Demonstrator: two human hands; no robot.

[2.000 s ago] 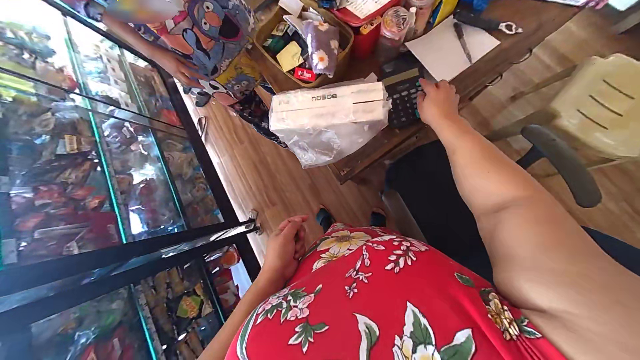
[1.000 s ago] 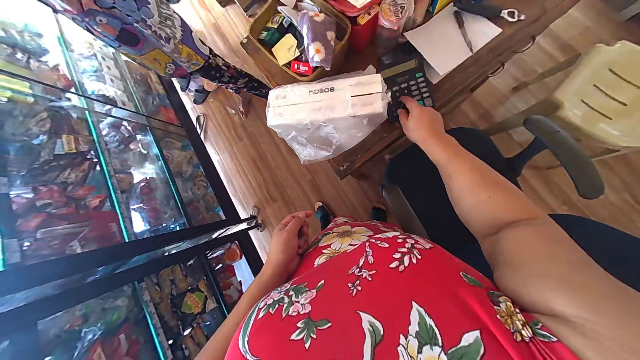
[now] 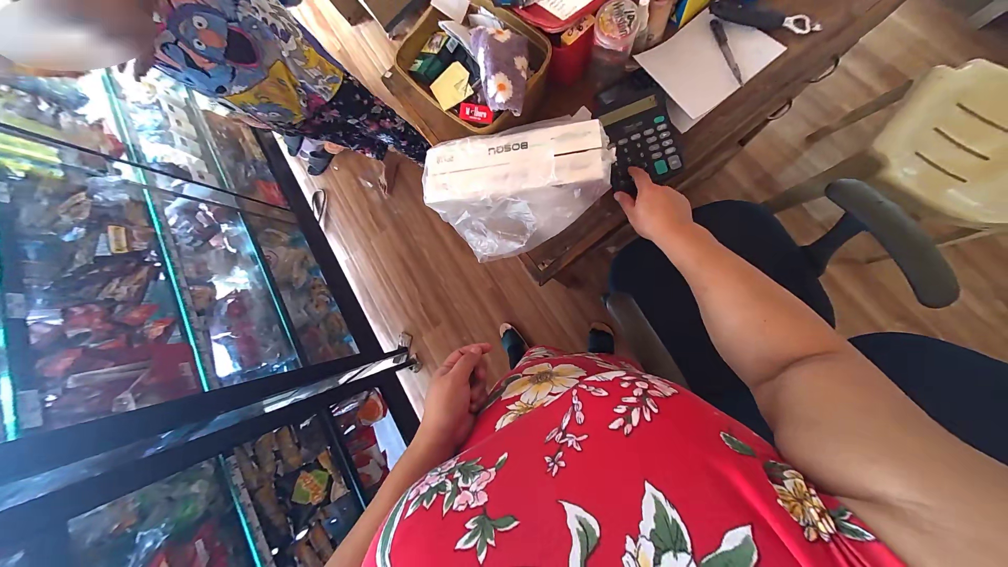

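Observation:
My right hand (image 3: 655, 206) is at the near edge of a black calculator (image 3: 647, 135) on the wooden desk, its fingertips on or just over the lower keys. Left of the calculator lies a white box (image 3: 516, 161) in a clear plastic bag (image 3: 508, 220), which overhangs the desk corner. My left hand (image 3: 458, 387) rests against the red floral garment with its fingers curled; its palm is partly hidden, and no object shows in it. Beyond the calculator is a sheet of white paper (image 3: 701, 67) with a dark pen (image 3: 726, 52) on it.
A basket (image 3: 539, 75) of small packs and a flowered pouch stands behind the box, beside a red container (image 3: 571, 59). A glass display case (image 3: 189, 315) runs along the left. A person in patterned clothes (image 3: 260, 63) stands at upper left. A black office chair (image 3: 709, 260) and yellow plastic chair (image 3: 945, 142) are at right.
My right hand has moved from the calculator's right side to its near edge. The other person has shifted left, then back partly into view. My left hand stays by the garment.

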